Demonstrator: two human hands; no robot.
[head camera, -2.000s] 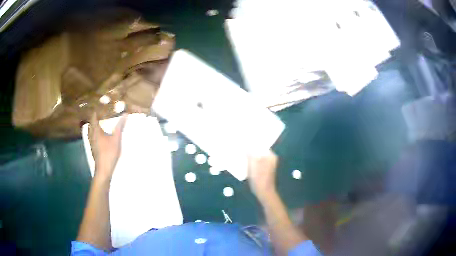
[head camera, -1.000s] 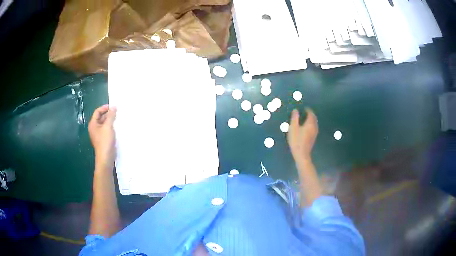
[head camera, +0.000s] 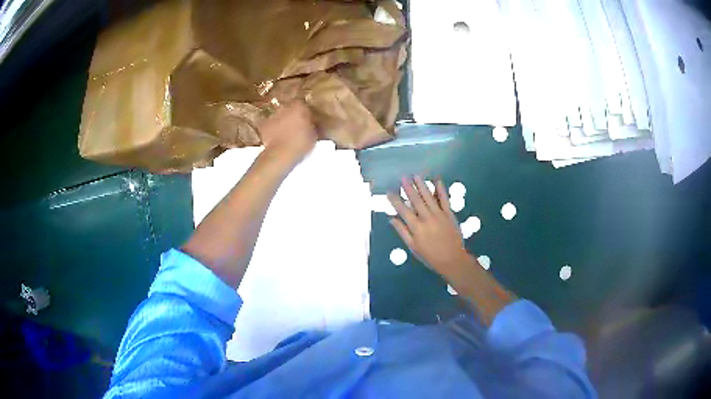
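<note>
The stack of white blanks (head camera: 312, 257) lies in front of me, its near edge against my blue shirt. My left hand (head camera: 288, 131) reaches across it to the crumpled near side of the brown kraft bundle (head camera: 226, 47); its fingertips are hidden, so I cannot tell whether it grips the paper. My right hand (head camera: 430, 226) is palm down, fingers spread, over the green tabletop right of the stack. Punched-out white discs (head camera: 471, 226) lie around and partly under its fingers.
A white panel with a round hole (head camera: 461, 78) and overlapping white pieces (head camera: 585, 86) lie at the back right. A small white scrap (head camera: 34, 298) is at the far left. More discs lie to the right (head camera: 565, 273).
My left hand has left the stack's left side and moved forward to the brown bundle. My right hand has moved left and spread flat. Discs beside the bundle are no longer visible.
</note>
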